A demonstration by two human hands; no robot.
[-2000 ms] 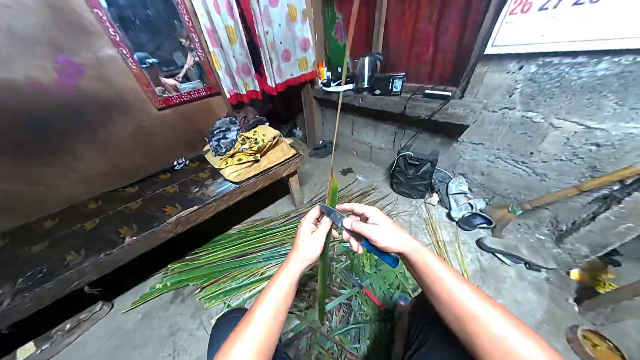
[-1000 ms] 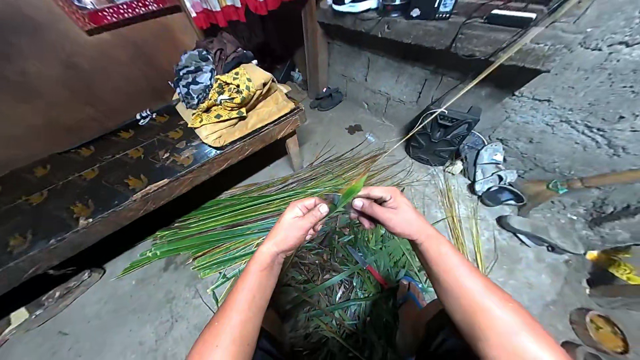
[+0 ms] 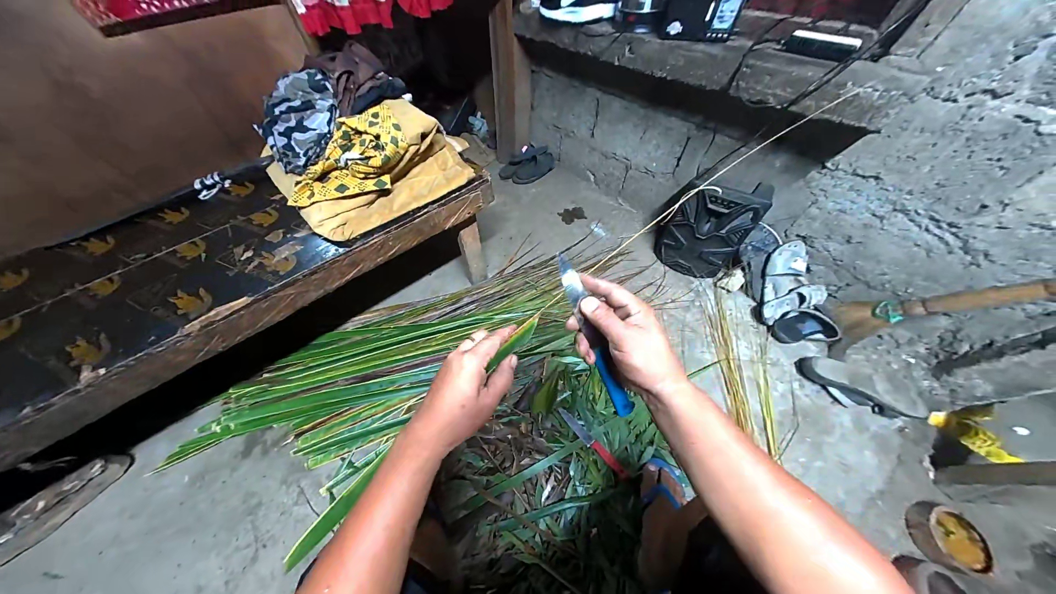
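My left hand (image 3: 474, 384) holds a green palm leaflet (image 3: 328, 516), whose lower end hangs beside my left forearm. From the leaflet's tip by my fingers a thin pale midrib (image 3: 737, 162) runs up to the right. In my right hand (image 3: 623, 334) is a knife with a blue handle (image 3: 610, 381), its blade pointing up and away. A pile of long palm leaflets (image 3: 346, 367) lies on the floor beyond my left hand. Leaf scraps (image 3: 528, 495) cover the floor below my hands, with a red-handled knife (image 3: 596, 446) on them.
A wooden bench (image 3: 330, 289) with folded cloths (image 3: 371, 173) runs along the left. Ahead are a black bag (image 3: 714, 227), sandals (image 3: 788, 285) and a concrete ledge (image 3: 660, 66). On the right lie a broom (image 3: 949, 307), a slipper (image 3: 858, 388) and a bundle of thin ribs (image 3: 747, 371).
My hands have moved apart from where they worked close together on the leaflet. The knife blade now points up and away, where two seconds ago it lay across the leaflet. The view has tilted down.
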